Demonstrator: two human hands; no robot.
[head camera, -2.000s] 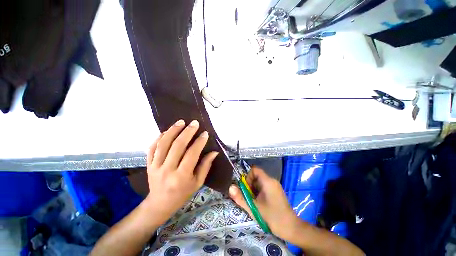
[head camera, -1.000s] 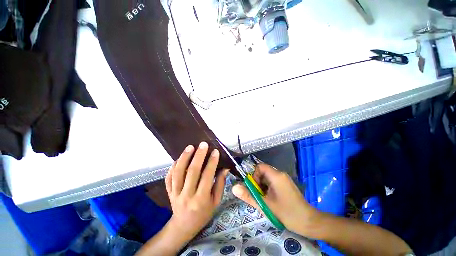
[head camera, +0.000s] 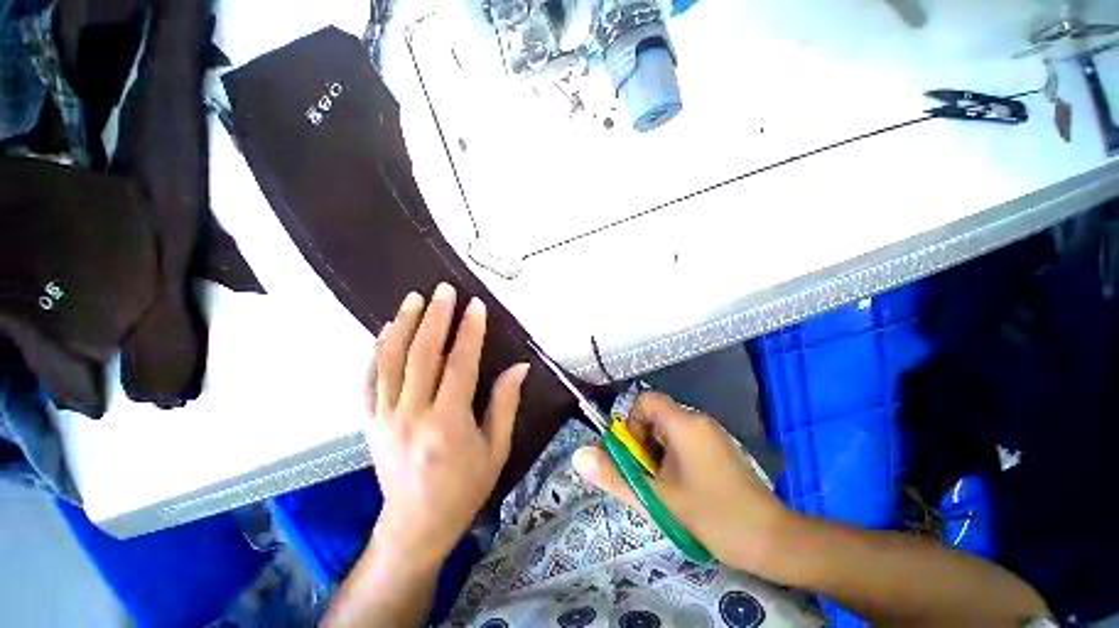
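A dark brown stitched piece (head camera: 356, 184) with white printed digits lies on the white table and hangs over its front edge towards the lap. A pale stitch line runs near each long edge. My left hand (head camera: 436, 411) lies flat on the piece near the table edge, fingers a little apart, gripping nothing. My right hand (head camera: 699, 485) holds scissors (head camera: 641, 472) with green and yellow handles. Their blades lie along the piece's right edge, and a thin dark sliver stands beside them. The piece's lower end is partly hidden by my left hand.
More brown pieces (head camera: 86, 270) are piled at the left, beside denim. Black thread snips (head camera: 978, 107) lie at the right. Metal machine parts and a grey round piece (head camera: 648, 88) are at the top. Blue bins (head camera: 834, 442) and dark cloth (head camera: 1043, 393) are below the table edge.
The view has turned and shifted. The brown piece has moved down towards the lap, so its far end now shows. My left hand has moved up along it, away from the blades.
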